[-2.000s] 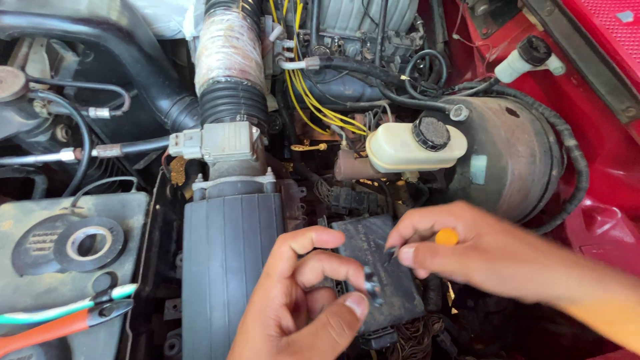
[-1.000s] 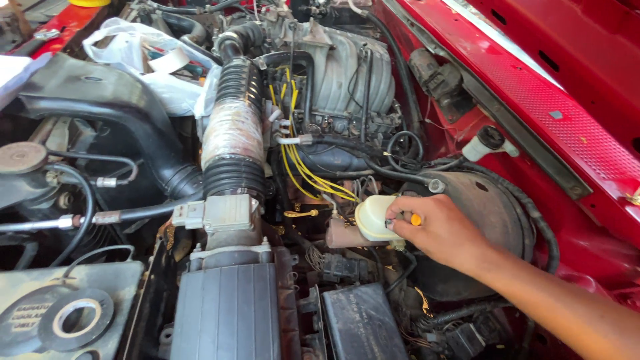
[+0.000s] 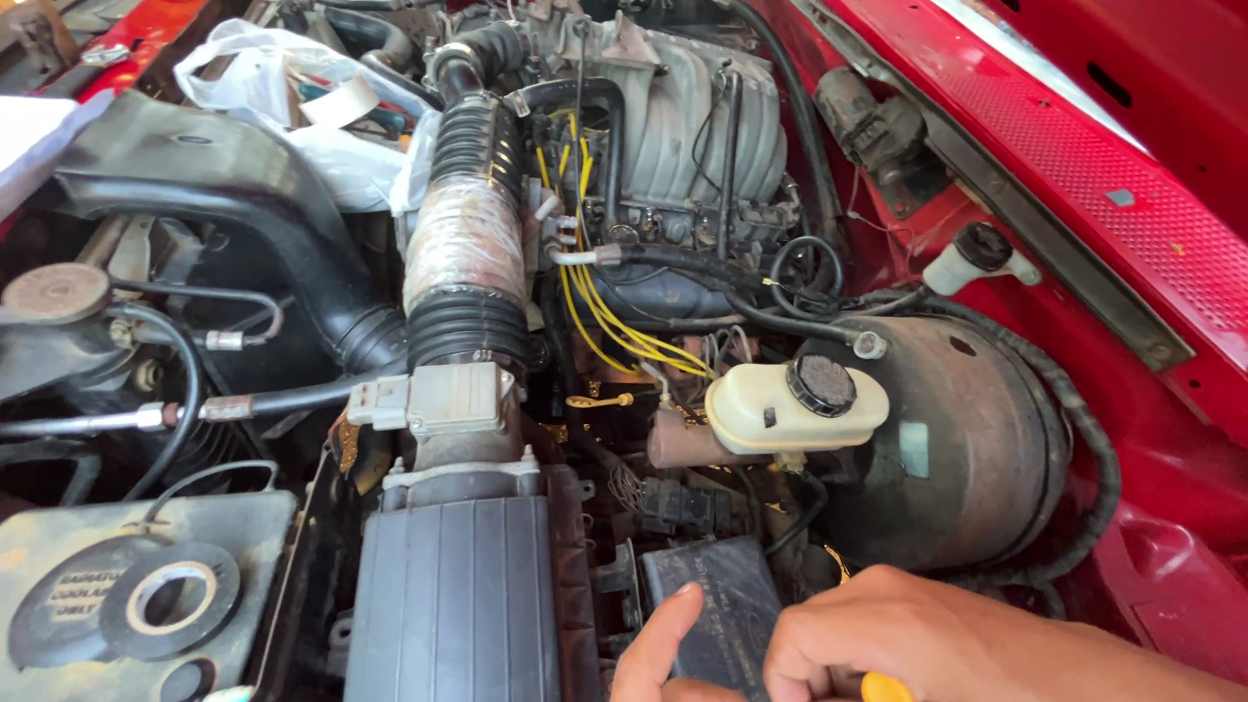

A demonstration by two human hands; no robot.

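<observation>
At the bottom edge, right of centre, my right hand [image 3: 892, 624] is closed around a small tool with a yellow-orange end [image 3: 884, 686]; the rest of the tool is hidden. Just left of it, my left hand [image 3: 655, 651] shows only a raised finger and part of another, so what it holds is out of sight. Both hands are over a black fuse box cover [image 3: 717, 595]. Behind them sits the cream brake fluid reservoir [image 3: 780, 414] with its black cap, in front of the round brake booster [image 3: 965, 439]. Several yellow wires [image 3: 614, 327] run down beside the engine.
A black air filter box [image 3: 448, 604] and taped intake hose [image 3: 466, 239] stand left of the hands. A roll of black electrical tape [image 3: 219, 600] lies on the coolant tank [image 3: 263, 517]. A white plastic bag [image 3: 380, 161] with items sits farther back. The red fender [image 3: 1160, 546] borders the right side.
My right hand has moved from the brake fluid reservoir back toward the fuse box cover. My left hand, out of view one second ago, is partly in view again.
</observation>
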